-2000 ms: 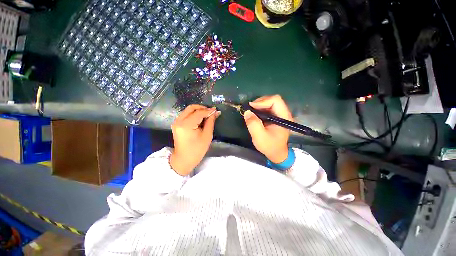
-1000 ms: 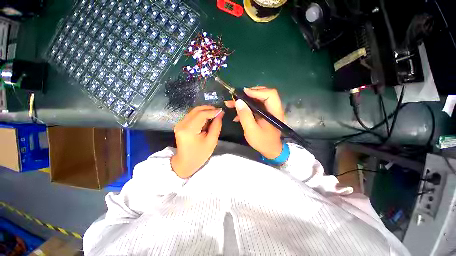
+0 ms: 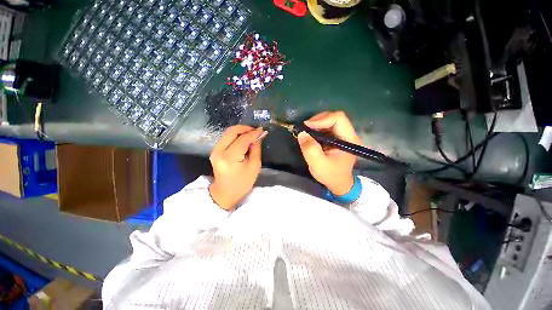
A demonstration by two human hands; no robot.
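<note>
My right hand (image 3: pixel 330 151) holds the black soldering iron (image 3: pixel 351 147) like a pencil, its metal tip pointing left just below a small whitish-blue board (image 3: pixel 261 114) on the green mat. My left hand (image 3: pixel 237 162) pinches a tiny thin piece (image 3: pixel 260 135) between thumb and fingertip, near the iron tip; it is too small to tell exactly what it is. A heap of small white components with red leads (image 3: pixel 259 65) lies beyond the board. A dark, hair-like heap (image 3: pixel 225 109) lies left of the board. A bright blue band is on my right wrist.
A clear blister tray of small boards (image 3: pixel 154 66) lies at the upper left. A red tag (image 3: pixel 290 6) and yellow pot (image 3: pixel 333 12) are at the top edge. Black equipment (image 3: pixel 442 91) with cables (image 3: pixel 469 151) stands right. A cardboard box (image 3: pixel 91 181) is below left.
A second ago the iron tip was up by the component heap; now it is back down below the board, beside my left fingertips. The whole view has also shifted slightly.
</note>
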